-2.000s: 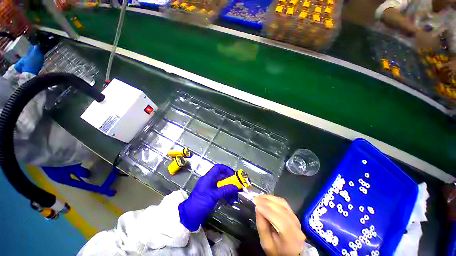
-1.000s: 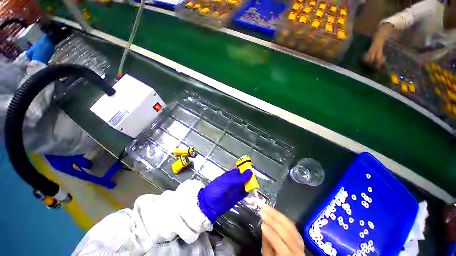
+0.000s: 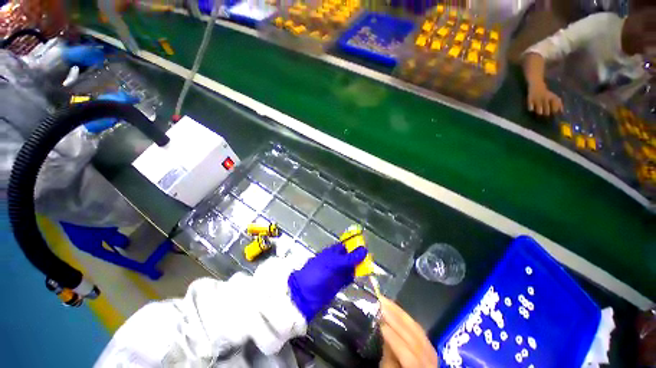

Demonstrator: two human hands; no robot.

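Observation:
My left hand (image 3: 322,282), in a purple-blue glove, holds a yellow cylinder unit (image 3: 357,251) upright and slightly tilted above the clear blister tray (image 3: 309,205). My bare right hand (image 3: 404,336) is cut off by the bottom edge. Its fingertips hold a thin pale tool (image 3: 377,286) whose tip is at the unit's lower end. Two more yellow units (image 3: 257,248) lie in the left part of the blister tray. A blue tray (image 3: 557,316) with scattered small white rings is at the right.
A clear plastic cup (image 3: 440,264) stands between the trays. A white box (image 3: 185,162) with a black corrugated hose (image 3: 27,169) is at the left. White paper (image 3: 603,336) lies beside the blue tray. Behind runs a green conveyor belt (image 3: 374,108). Other workers are at the left and upper right.
The held unit has turned from lying sideways to more upright, its dark band now at the upper end. My right hand has moved slightly lower, with the tool at the unit's lower end.

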